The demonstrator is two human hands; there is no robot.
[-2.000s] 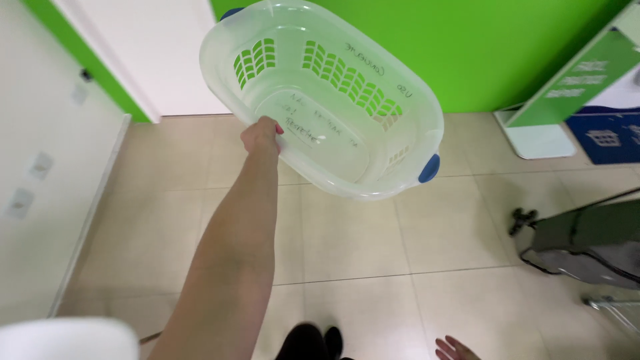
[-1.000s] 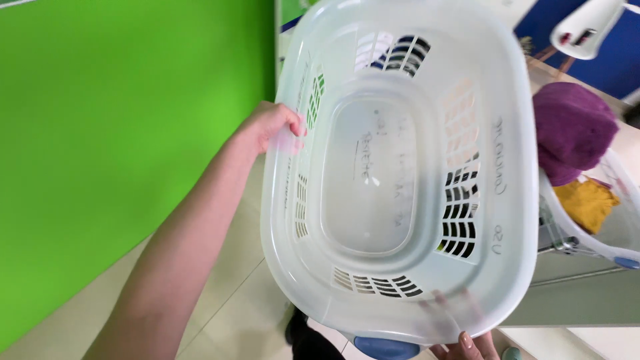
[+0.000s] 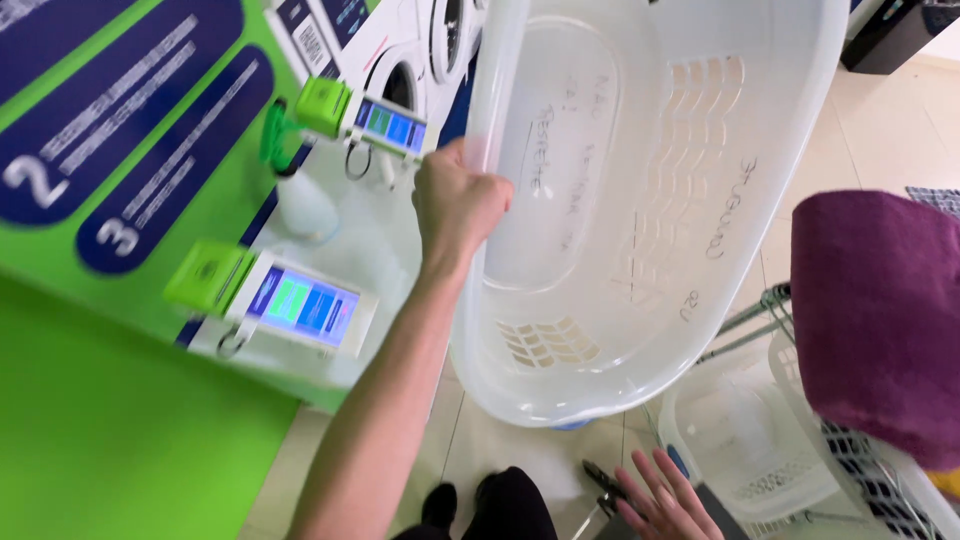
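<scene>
My left hand [image 3: 461,199] grips the near-left rim of a translucent white plastic laundry basket [image 3: 570,315], which is tilted so that its inside faces me. Handwriting marks its bottom and side. Below the basket, my right hand [image 3: 667,499] is apart from it, fingers spread and palm up, holding nothing. To the right a folded purple towel [image 3: 874,322] lies on top of another basket of laundry. A second translucent basket [image 3: 739,420] sits lower down, by a wire cart frame.
At left, a counter [image 3: 367,255] bears a spray bottle [image 3: 304,202] and two payment terminals with lit screens [image 3: 311,304]. Front-loading washing machines [image 3: 397,79] stand beyond. A black bin [image 3: 896,37] is at the upper right, and my feet are on the tiled floor.
The view has swung to the counter and the cart. My right hand, at the basket's lower rim one second ago, is now off it. My left hand has kept hold of the rim.
</scene>
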